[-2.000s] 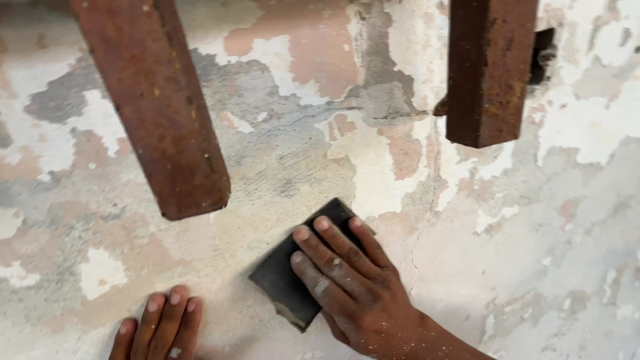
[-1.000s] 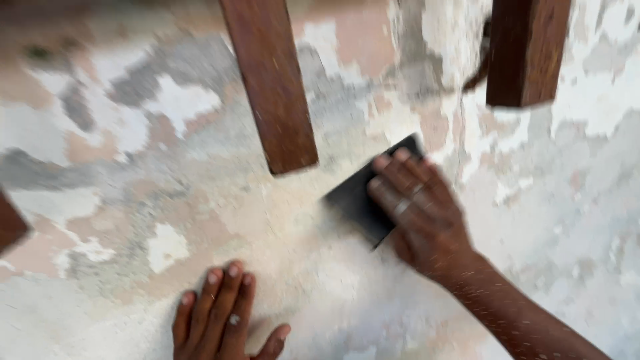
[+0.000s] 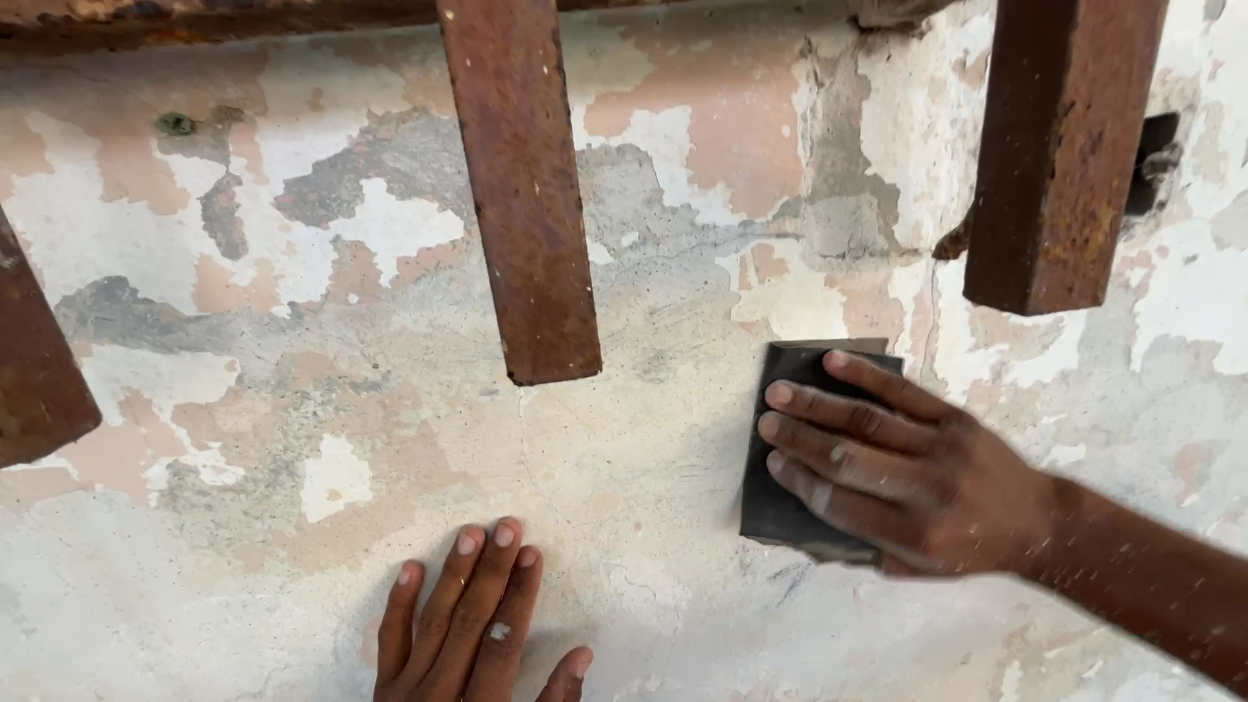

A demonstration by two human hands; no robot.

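My right hand (image 3: pixel 897 468) presses a folded sheet of dark sandpaper (image 3: pixel 795 487) flat on the patchy plaster wall (image 3: pixel 624 507), its fingers laid across the sheet. The sheet's lower edge is ragged. At the bottom, left of centre, my left hand (image 3: pixel 463 624) rests on the wall with fingers spread and nothing held; its wrist is out of view. Pale dust specks the right forearm, and a whitish spot marks a left finger. The wall shows white, pink and grey patches.
Rusty metal bars jut over the wall: one at top centre (image 3: pixel 526 195), one at the right (image 3: pixel 1058 156), one at the left edge (image 3: pixel 34 361). A rusty beam (image 3: pixel 195 21) runs along the top left. A dark hole (image 3: pixel 1152 164) lies behind the right bar.
The sandpaper under my right hand has turned from slanted to nearly upright and now lies farther from the central bar's lower end. My left hand still rests on the wall. The view has shifted.
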